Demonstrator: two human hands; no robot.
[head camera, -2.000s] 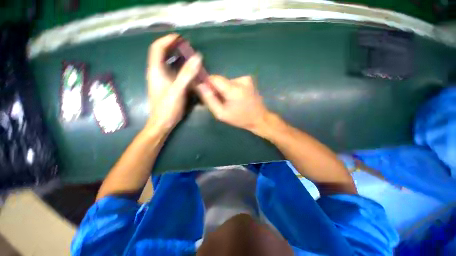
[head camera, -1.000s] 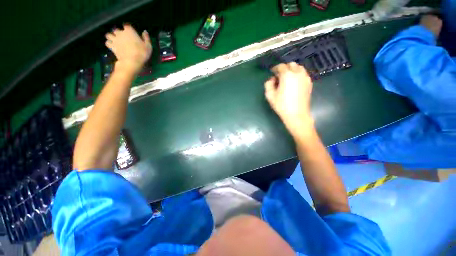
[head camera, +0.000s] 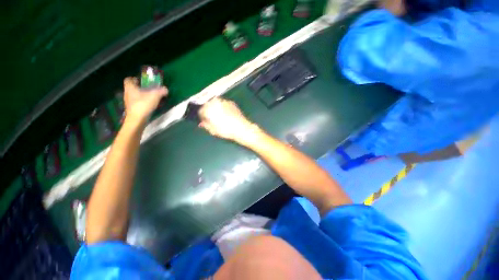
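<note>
My left hand (head camera: 141, 101) is over the green conveyor belt, its fingers around the lower end of an open phone body (head camera: 151, 78) that shows green and white. My right hand (head camera: 223, 119) is shut on a small black housing (head camera: 192, 111), held over the pale edge strip; the fingers partly hide it. Dark slotted black housings (head camera: 285, 76) lie on the bench to the right of my right hand. Another phone body (head camera: 80, 219) lies at the bench's left, partly hidden by my left forearm.
The green belt (head camera: 191, 68) carries spaced phones, some at upper right (head camera: 235, 37) and several at left (head camera: 73, 140). A glossy black blister tray (head camera: 33, 240) is at lower left. Another person's blue sleeve (head camera: 383, 49) reaches to the bench at right.
The view has turned. My left hand has taken hold of a phone body at the belt. My right hand has moved left from the black housings, with one in it.
</note>
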